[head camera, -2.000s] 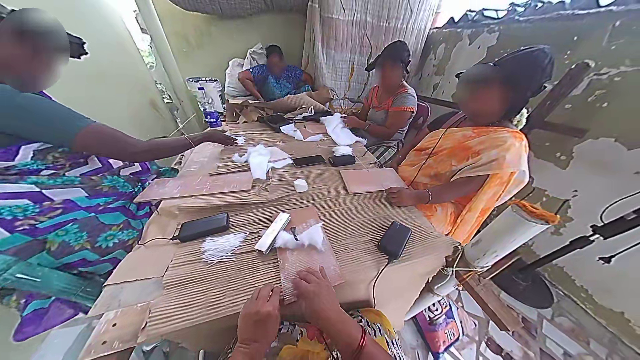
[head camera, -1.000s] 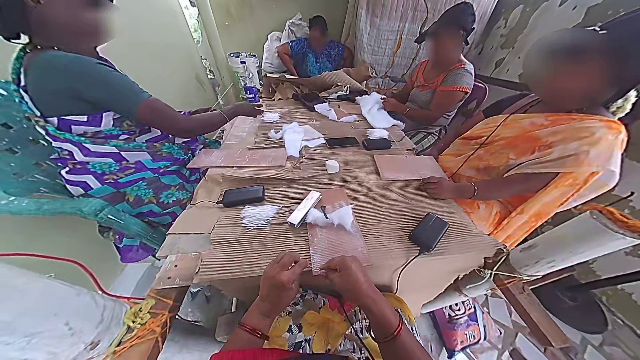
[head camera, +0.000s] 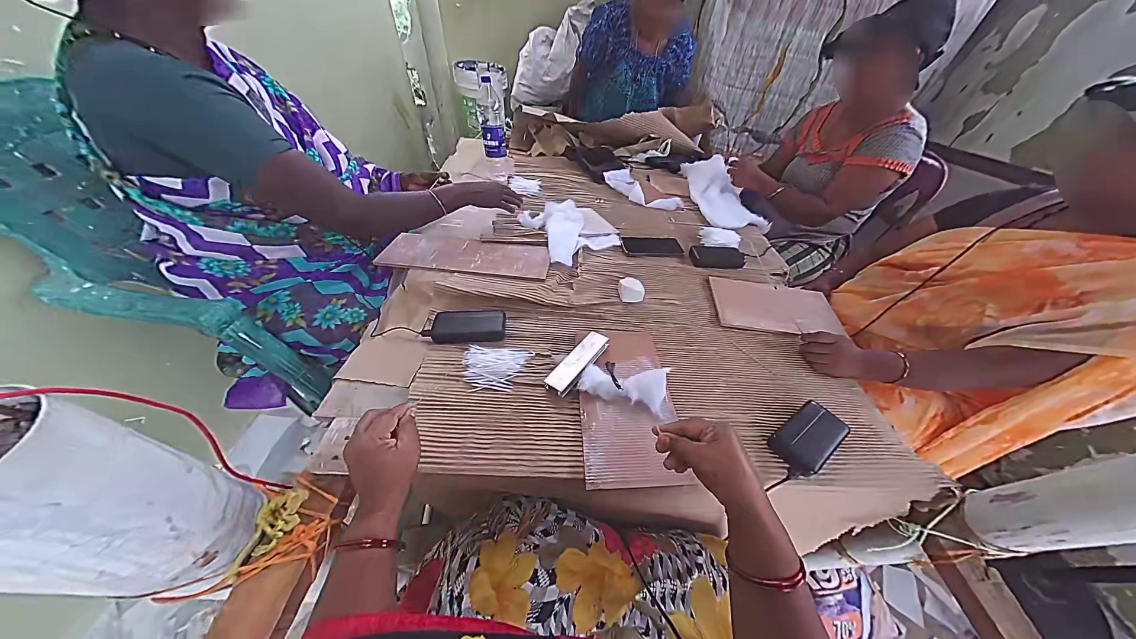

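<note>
My left hand (head camera: 382, 451) is raised at the near left table edge, fingers curled with thumb against forefinger; whether something thin is between them cannot be told. My right hand (head camera: 701, 451) is over the near end of a reddish-brown tile-like board (head camera: 626, 453), its fingertips pinched, contents too small to tell. White cotton wool (head camera: 643, 389) lies on the board with a small dark item on it. A white and silver oblong box (head camera: 577, 362) rests across the board's left edge. Left of it is a pile of thin white sticks (head camera: 497, 366).
Corrugated cardboard (head camera: 497, 444) covers the table. Black box-like devices with cables (head camera: 808, 437) (head camera: 468, 327) lie right and left. Other people sit around the table, with boards (head camera: 772, 306), more cotton wool (head camera: 562, 229) and a plastic bottle (head camera: 493, 124). A white lump (head camera: 631, 289) lies mid-table.
My hands, close together at the board's near end a second ago, have moved apart, the left one to the left and the right one to the right. The view has shifted.
</note>
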